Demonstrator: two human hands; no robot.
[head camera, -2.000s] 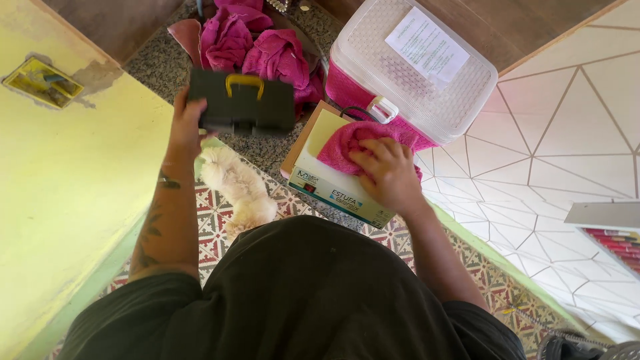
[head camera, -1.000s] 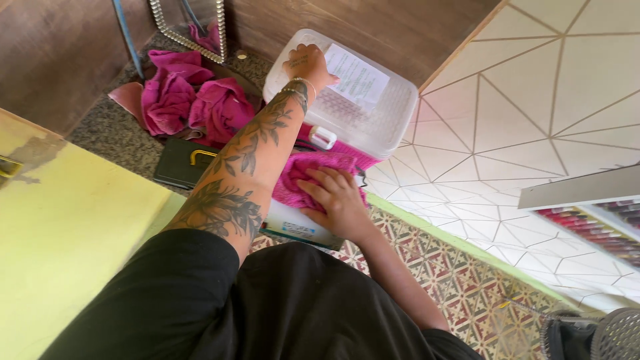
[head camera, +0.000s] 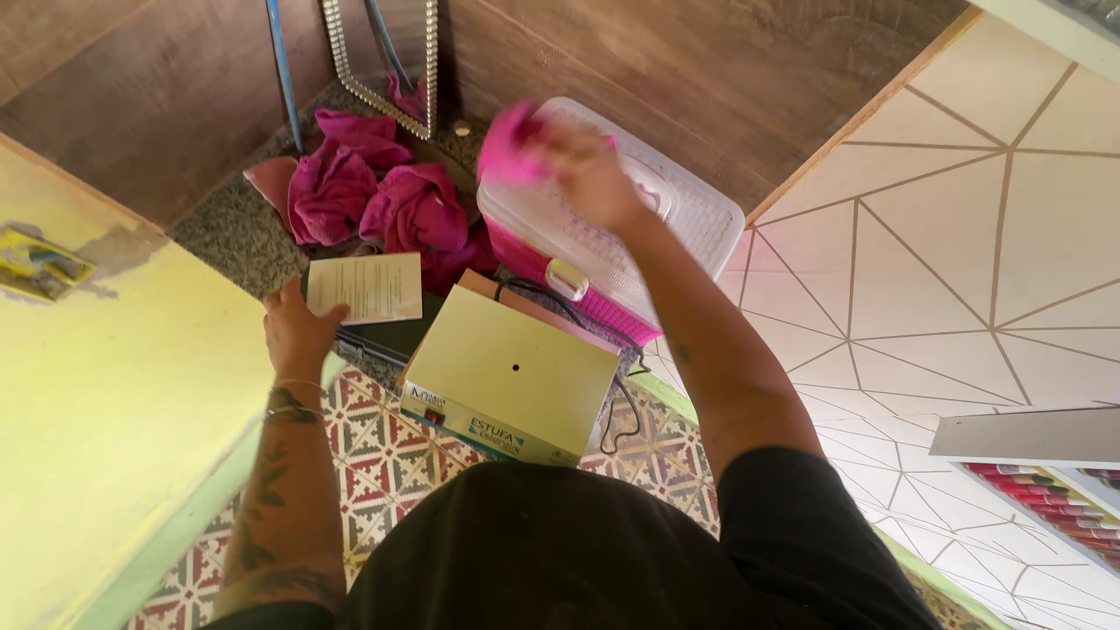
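My right hand (head camera: 588, 175), blurred, holds a bunched pink cloth (head camera: 514, 147) over the white lid of a pink plastic case (head camera: 696, 214). My left hand (head camera: 299, 325) grips the left edge of a printed sheet or booklet (head camera: 367, 287), thumb on top, above a dark box (head camera: 382, 339). Between my arms a cream sterilizing oven (head camera: 503, 350) with a small hole in its top and a black cord (head camera: 626, 407) stands beside the pink case. Crumpled magenta towels (head camera: 416, 210) lie behind the sheet on the granite counter.
A bead-framed mirror (head camera: 431, 66) leans at the back near a blue cable (head camera: 284, 79). The granite counter (head camera: 241, 232) meets a yellow wall with a yellow electrical box (head camera: 39, 265) at left. A rack of nail polish bottles (head camera: 1046, 499) is at right, above patterned floor tiles (head camera: 376, 446).
My right hand has lifted the pink cloth from the oven to the case's lid. The printed sheet, on the lid before, is now at my left hand over the dark box.
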